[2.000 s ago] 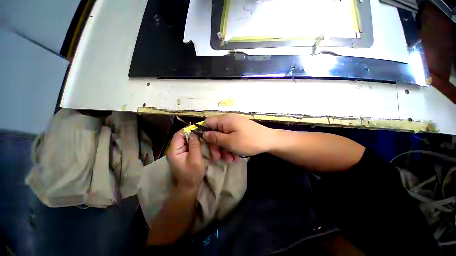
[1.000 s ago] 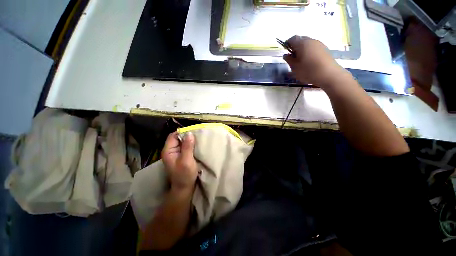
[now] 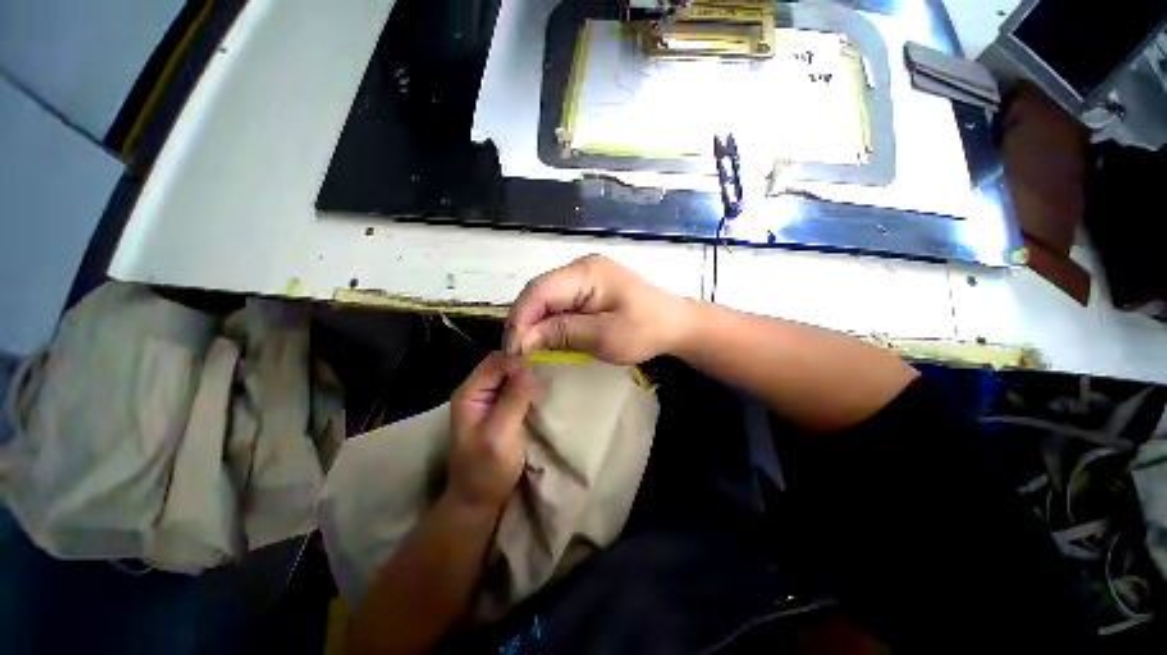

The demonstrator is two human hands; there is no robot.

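A beige fabric piece [image 3: 582,441] hangs over my lap below the table edge, with a bright yellow strip [image 3: 561,360] along its top edge. My left hand [image 3: 489,429] pinches the fabric at its top left corner. My right hand [image 3: 595,314] is bare of tools, its fingertips closed on the same corner beside the left fingertips; what exactly they pinch is too small to tell. Dark thread snips [image 3: 728,177] lie on the plate in front of the template frame, with a dark cord running from them toward the table's front edge.
The white table [image 3: 243,230] has a worn front edge and a black plate [image 3: 422,179]. A yellow-edged frame [image 3: 717,154] lies on it, a small clamp [image 3: 710,32] behind. Beige pieces [image 3: 115,422] hang at left, straps [image 3: 1101,499] at right. A monitor [image 3: 1069,45] stands top right.
My right hand has put the snips down on the plate and come back to the fabric corner beside my left hand. The left hand still holds the fabric.
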